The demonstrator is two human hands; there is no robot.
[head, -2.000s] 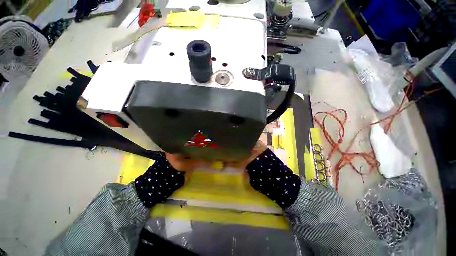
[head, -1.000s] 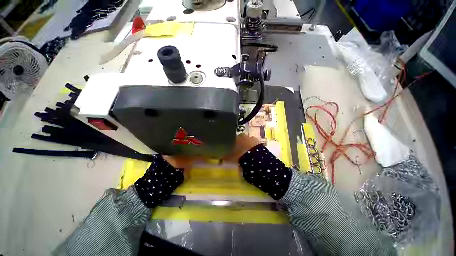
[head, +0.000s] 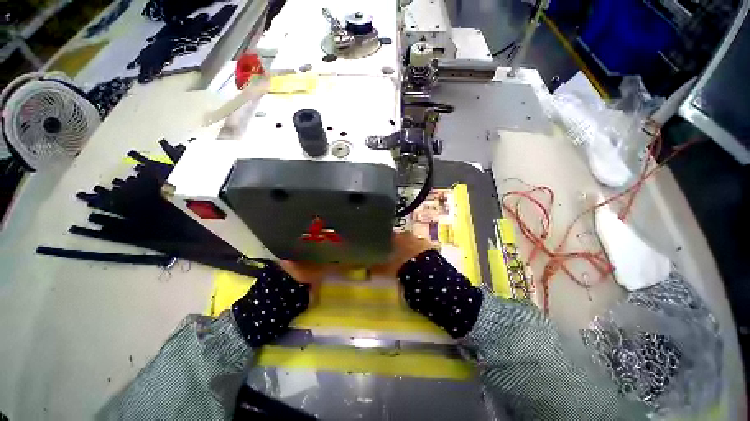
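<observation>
My left hand (head: 298, 270) and my right hand (head: 408, 249) reach under the dark grey head cover (head: 312, 210) of the sewing machine. The cover hides the fingers of both hands and the needle, so what they hold cannot be seen. Both wrists wear dark dotted cuffs above grey sleeves. Black straps (head: 164, 218) fan out left of the machine, their near end reaching my left cuff. More black strap (head: 275, 407) lies at the bottom edge on the clear plastic sheet (head: 345, 395).
Yellow tape (head: 362, 360) edges the work surface. A row of rings (head: 516, 275), red-orange cord (head: 543, 226), white padding (head: 629, 251) and a bag of rings (head: 645, 353) are on the right. A fan (head: 51, 123) stands at left rear.
Both hands stay under the machine head. The camera view has shifted, showing more of the machine top and the rear table. The straps and rings have not visibly moved on the table.
</observation>
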